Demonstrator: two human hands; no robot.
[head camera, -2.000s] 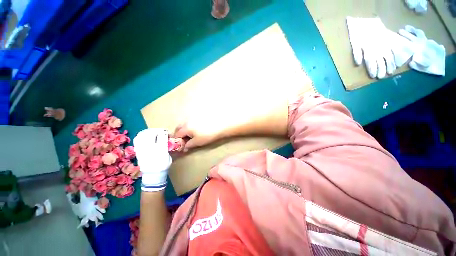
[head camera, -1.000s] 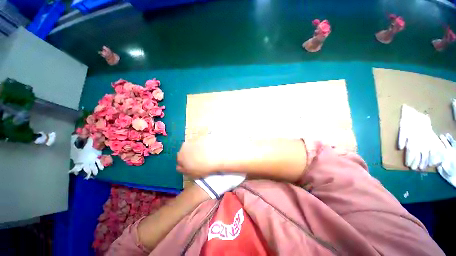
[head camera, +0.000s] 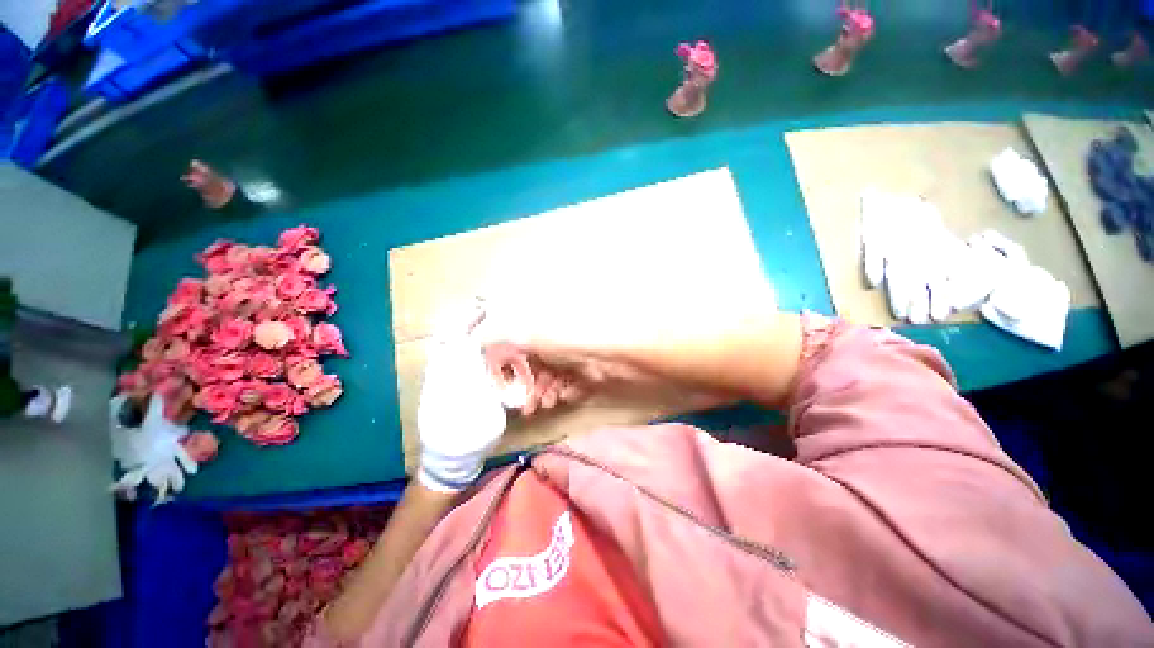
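Observation:
My left hand (head camera: 458, 403), in a white knit glove, is upright over the left part of the cardboard mat (head camera: 424, 285). A small tan bit shows at its fingertips, too overexposed to name. My bare right hand (head camera: 538, 377) is just right of the glove, its fingers curled close to it. Whether either hand holds a piece is hidden by the fingers and glare. A heap of red-pink top pieces (head camera: 253, 336) lies left of the mat on the green bench.
A flesh-coloured body part (head camera: 206, 184) and several red-topped assembled pieces (head camera: 691, 79) are on the dark green conveyor (head camera: 506, 89). Spare white gloves (head camera: 905, 253) lie on cardboard at right, dark gloves or cloth (head camera: 1120, 184) beyond. A blue bin (head camera: 165, 557) of red-pink parts is below.
My right hand has drawn back from across the left glove, which is now uncovered and upright beside it. The view has turned, bringing the right-hand cardboard and dark bundle into sight.

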